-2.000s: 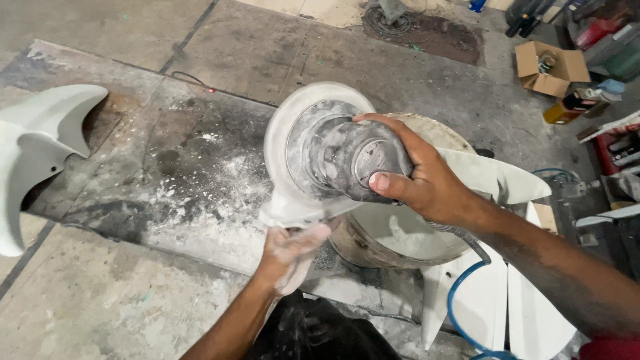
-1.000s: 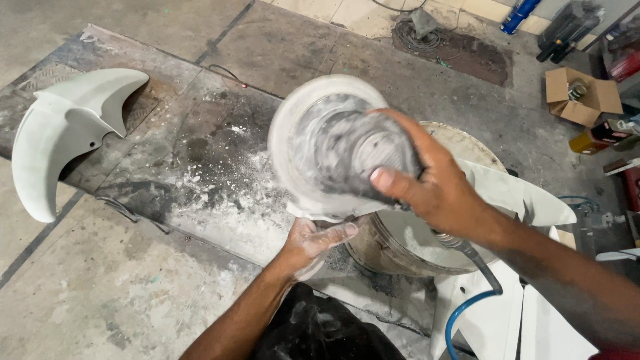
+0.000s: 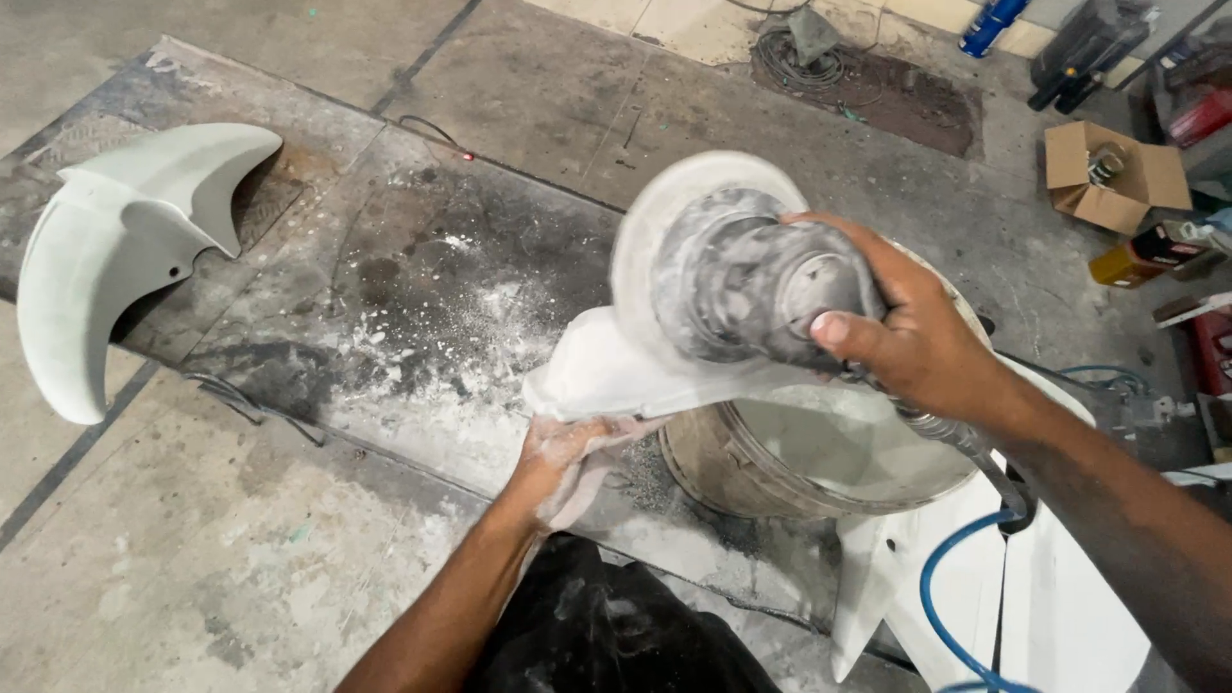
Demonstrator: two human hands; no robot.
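Observation:
My right hand (image 3: 895, 318) is wrapped around the body of a dusty pneumatic orbital sander (image 3: 760, 279). Its round pad lies over a white molded panel (image 3: 606, 371), hiding part of it; whether pad and panel touch cannot be told. From below, my left hand (image 3: 577, 452) holds the panel's near edge, its fingers coated in white dust and partly hidden. Beneath the panel stands a round drum (image 3: 712, 462) with a pale, dusty top. A blue air hose (image 3: 938, 587) runs down from the sander's hose fitting.
A white motorcycle fender (image 3: 115, 221) lies at the left on a dark floor sheet (image 3: 318, 192) scattered with white dust. More white panels (image 3: 1049, 597) are at lower right. An open cardboard box (image 3: 1107, 178), a yellow-and-dark can (image 3: 1145, 255) and coiled cable (image 3: 799, 63) rest on the floor.
The white panel shows much more of its surface left of the sander than it did one and two seconds ago. My right hand still holds the sander. The view has shifted somewhat.

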